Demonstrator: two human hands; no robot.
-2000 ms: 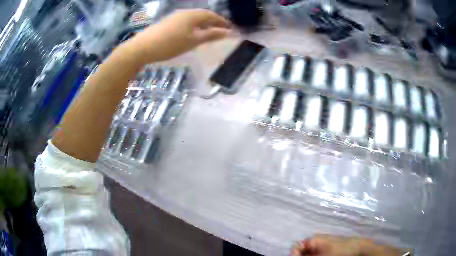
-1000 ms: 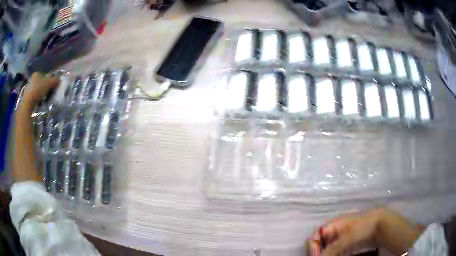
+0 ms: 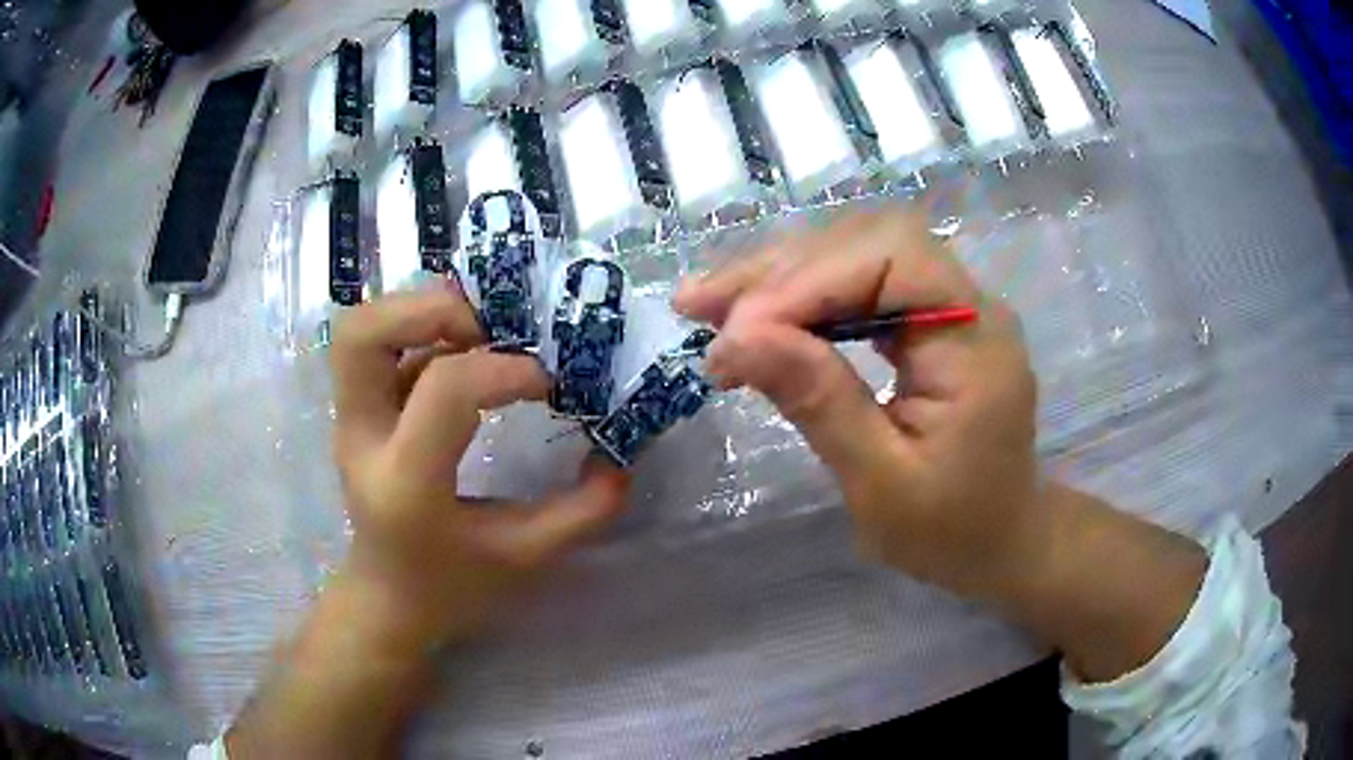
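My left hand [image 3: 445,431] holds three electronic units fanned out, their dark board ends facing up. One board [image 3: 505,275] is at the left, one [image 3: 588,339] in the middle and one [image 3: 653,408] at the right. My right hand [image 3: 905,401] grips a thin pointed tool [image 3: 905,322] with a black grip and red tail end. Its tip side is at the right unit's board; the fingers hide the tip, so contact cannot be told.
A clear blister tray [image 3: 742,475] lies beneath and beyond my hands, with rows of white units [image 3: 601,156]. A second tray of dark-edged units [image 3: 67,490] is at the left. A smartphone [image 3: 212,178] with a white cable [image 3: 171,319] lies at the upper left.
My left hand has come from the left tray to the centre and now holds three units. My right hand has risen from the lower edge to them with the tool. The view has shifted.
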